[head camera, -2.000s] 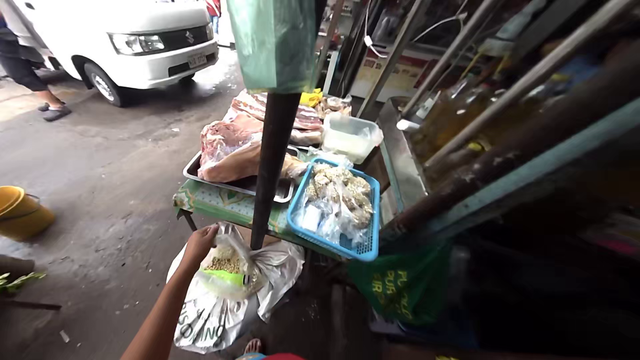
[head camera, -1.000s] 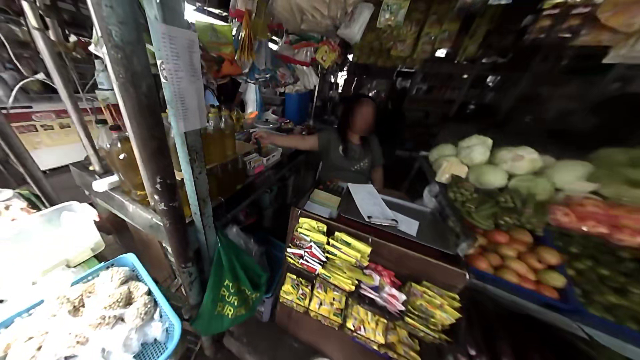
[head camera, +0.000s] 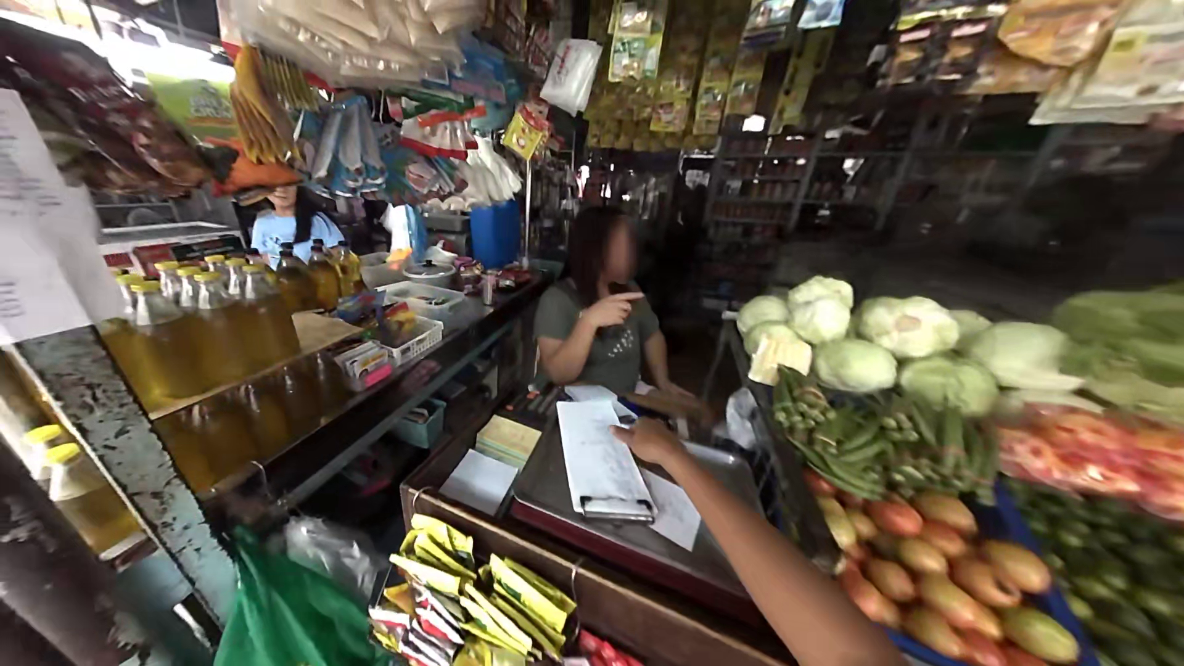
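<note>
My right hand (head camera: 650, 440) reaches in from the lower right, its fingertips at the right edge of a clipboard with white paper (head camera: 597, 458). Whether they touch the paper or hover over it cannot be told. The clipboard lies on a dark tray-like surface (head camera: 731, 555), with a loose white sheet (head camera: 672, 511) partly under it. Left of it are a pad of yellowish paper (head camera: 507, 441) and another white sheet (head camera: 478, 480). My left hand is out of view.
A person (head camera: 601, 314) sits behind the counter, one hand raised. Cabbages (head camera: 856, 363), green pods (head camera: 832, 444) and tomatoes (head camera: 925, 555) lie at the right. Bottles of yellow oil (head camera: 213, 324) stand at the left beside a painted post (head camera: 129, 462). Seasoning sachets (head camera: 472, 592) hang in front.
The view has swung right from the meat table to the shop counter. My right hand has come in over the clipboard. The seated person's outstretched arm is now bent, with the hand raised.
</note>
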